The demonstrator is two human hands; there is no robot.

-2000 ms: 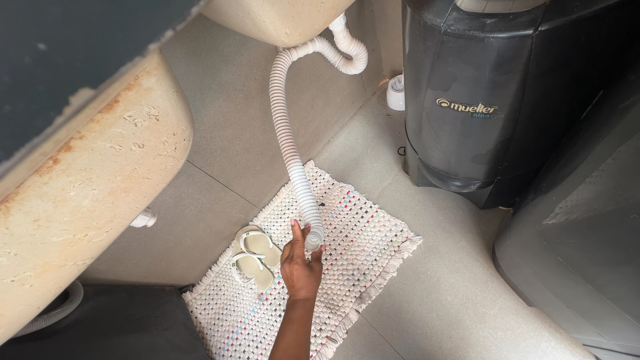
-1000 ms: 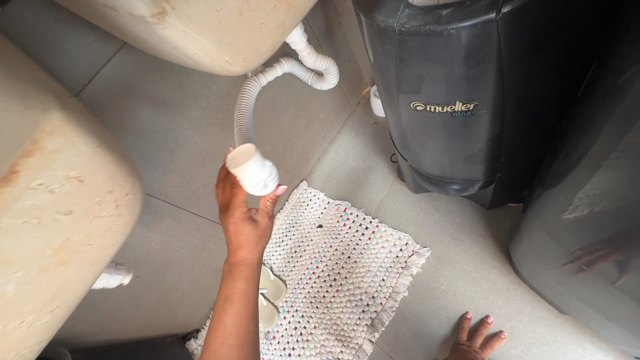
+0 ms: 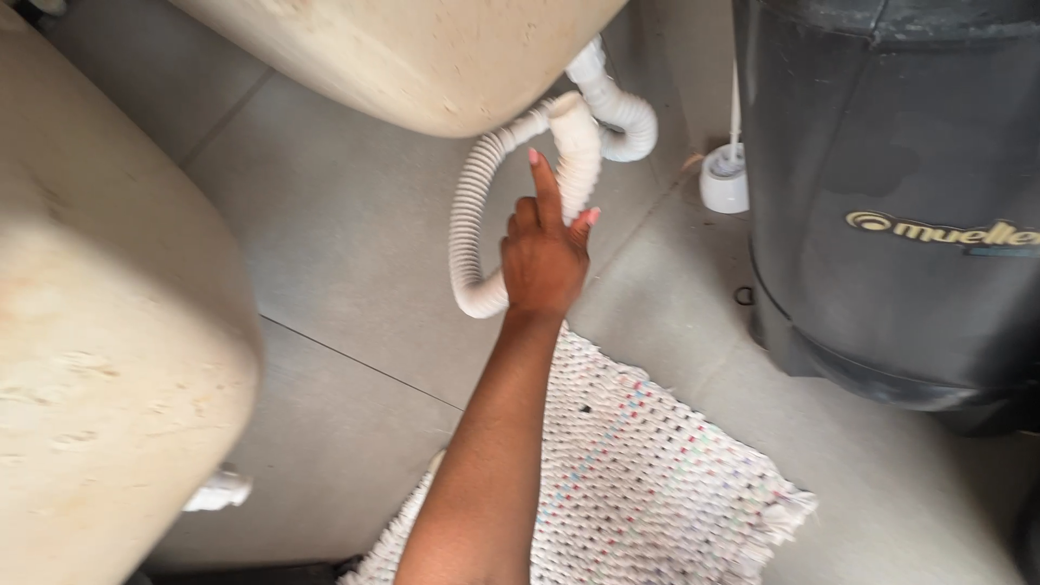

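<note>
My left hand [image 3: 544, 260] is in the middle of the head view, back of the hand up. It grips a white corrugated drain hose [image 3: 470, 219], which loops behind it. The hose's open end [image 3: 567, 106] points up between my extended index finger and thumb. Its upper part bends near the underside of a beige, worn basin [image 3: 422, 57]. The stretch of hose behind my fingers is hidden. My right hand is out of view.
A second beige basin [image 3: 122, 325] fills the left, with a white pipe end [image 3: 219, 490] below. A woven rag mat [image 3: 650, 471] lies on the grey floor. At right stand a dark Mueller washing machine [image 3: 894, 179] and a white toilet-brush holder [image 3: 725, 183].
My left hand has raised the hose end from over the mat towards the basin, and the hose is now looped. My right hand, at the lower right a second ago, has left the view.
</note>
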